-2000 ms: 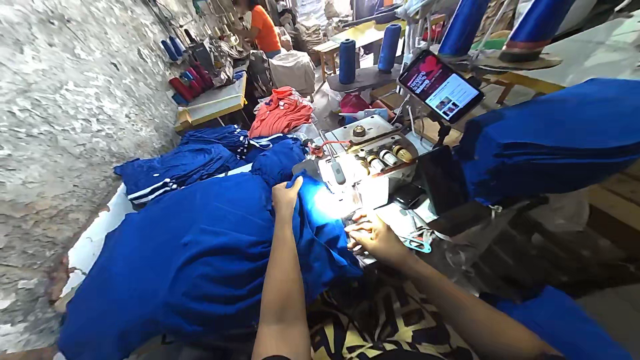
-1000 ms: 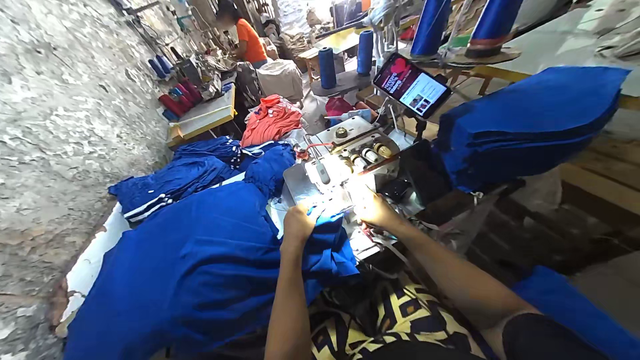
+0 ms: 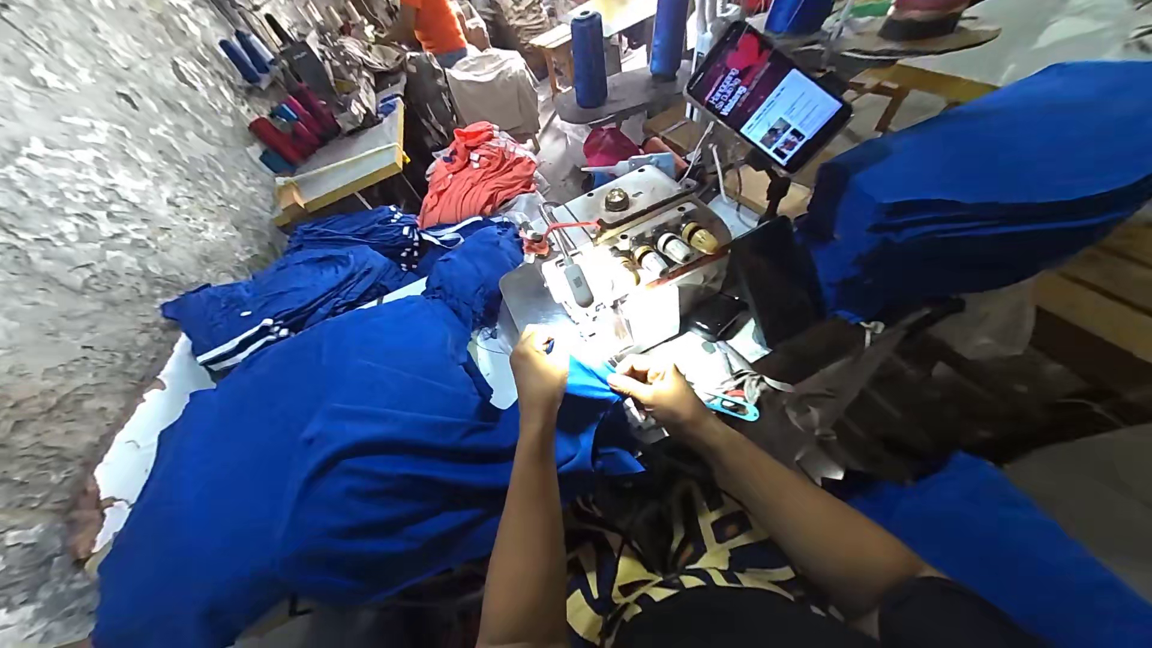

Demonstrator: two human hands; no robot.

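My left hand (image 3: 540, 369) is closed on a blue fabric piece (image 3: 589, 382) just in front of an overlock sewing machine (image 3: 648, 225). My right hand (image 3: 659, 389) pinches the same cloth a little to the right, and the fabric stretches between the two hands. Bright lamp light washes out the needle area behind them. Blue cloth (image 3: 360, 423) spreads over the table to the left and hangs toward my lap. Turquoise-handled thread snips (image 3: 733, 407) lie right of my right hand.
Striped blue garments (image 3: 342, 261) and an orange cloth pile (image 3: 477, 175) lie beyond. A lit phone (image 3: 768, 97) stands on a holder above the machine. Stacked blue fabric (image 3: 972, 180) is at the right. Blue thread cones (image 3: 589, 58) stand behind. A person in orange (image 3: 438, 27) is farther back.
Both hands were closer to the machine's lit needle area one second ago and are now nearer me, with the cloth held between them. The view has shifted.
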